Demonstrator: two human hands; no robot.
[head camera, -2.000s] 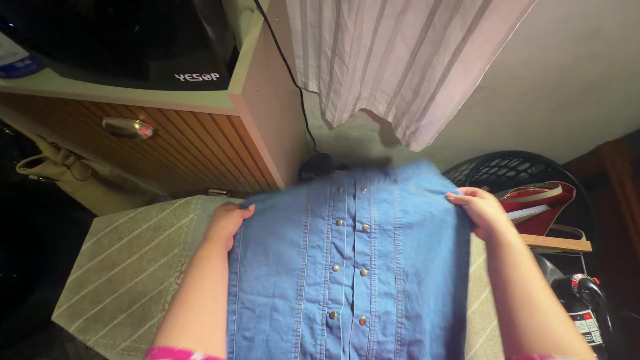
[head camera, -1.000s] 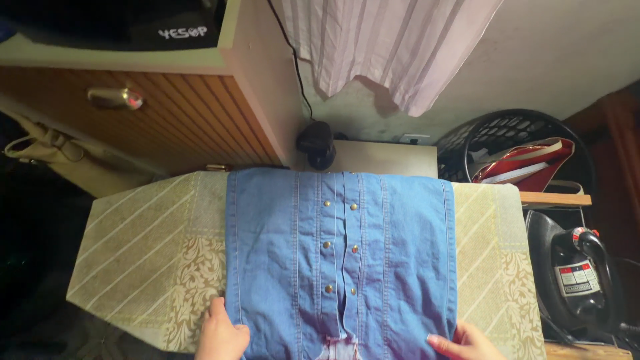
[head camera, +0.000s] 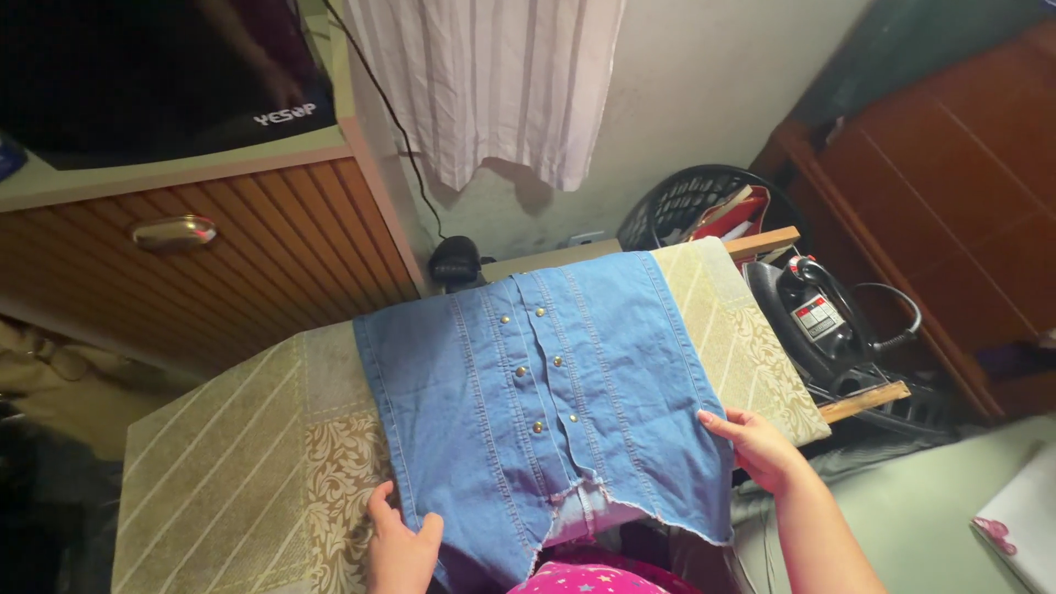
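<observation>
A blue denim garment (head camera: 536, 371) with brass snap buttons and a frayed lower edge lies spread over an ironing board (head camera: 223, 445) with a patterned beige cover. At its lower left side, my left hand (head camera: 404, 536) touches the edge with thumb and fingers apart. The right edge of the denim is pinched between the thumb and fingers of my right hand (head camera: 755, 445). Beyond the board's right end, a black clothes iron (head camera: 817, 313) rests between two wooden bars. The near part of the garment hangs toward my pink star-patterned clothing.
A wooden cabinet (head camera: 190, 272) with a black appliance (head camera: 165, 74) on top stands at the left. Behind the board are a striped curtain (head camera: 495, 91), a black basket (head camera: 672, 202) holding a red item, and a small black object (head camera: 454, 262). A pale surface (head camera: 899, 511) is at lower right.
The garment was held up in both hands two seconds ago; one second ago it lay on the board. My right hand has since moved up along its right edge. The view has turned.
</observation>
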